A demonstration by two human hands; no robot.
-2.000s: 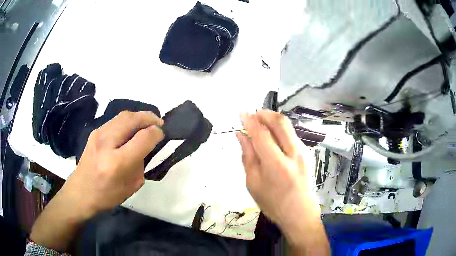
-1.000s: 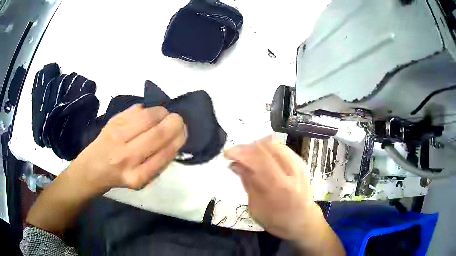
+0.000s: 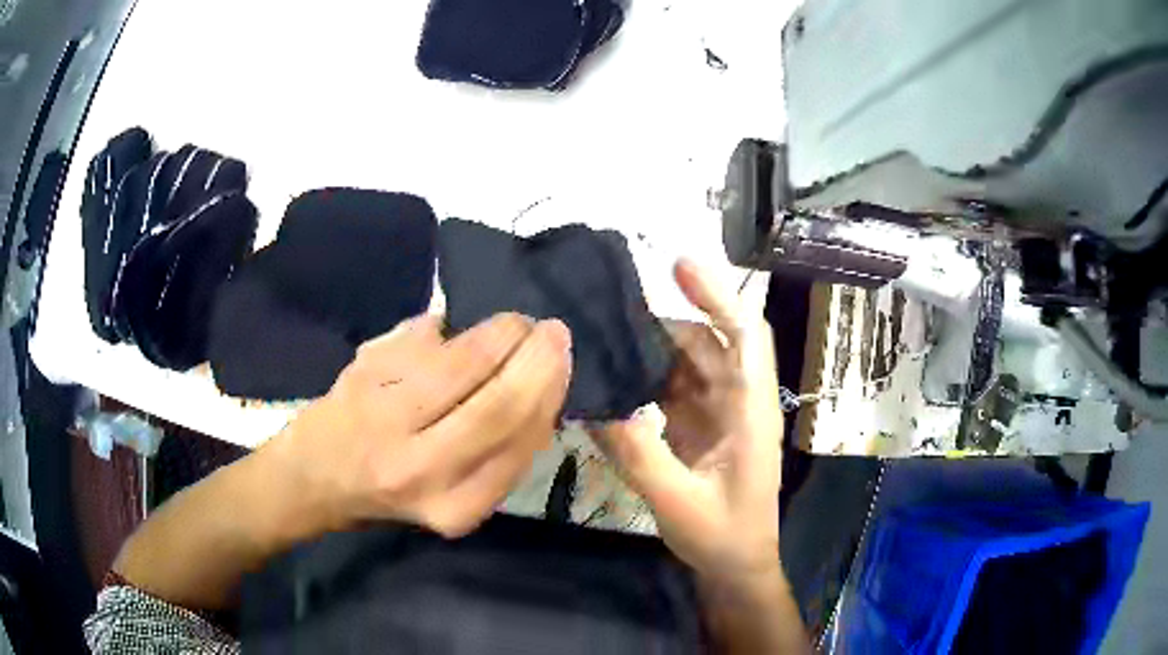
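Observation:
A black part-sewn pouch (image 3: 583, 301) is held over the white table in front of me. My left hand (image 3: 448, 416) pinches its lower left edge, fingers closed. My right hand (image 3: 705, 422) is at its right lower edge, thumb below and fingers partly hidden behind the fabric, slightly blurred. Flat black rounded panels (image 3: 352, 262) lie left of the pouch. A stack of sewn black pieces (image 3: 167, 256) with thin white edge lines lies at the far left.
More black panels (image 3: 506, 39) lie at the table's back. The sewing machine head (image 3: 961, 102) is upper right, its dark-ended bed arm (image 3: 833, 243) projecting over the table. A blue crate (image 3: 884, 537) is lower right. A dark upright item (image 3: 561, 486) stands at the front edge.
The pouch has moved right, away from the flat panels. My right hand has come up against its right edge from apart. The view has shifted, so the back panels sit higher.

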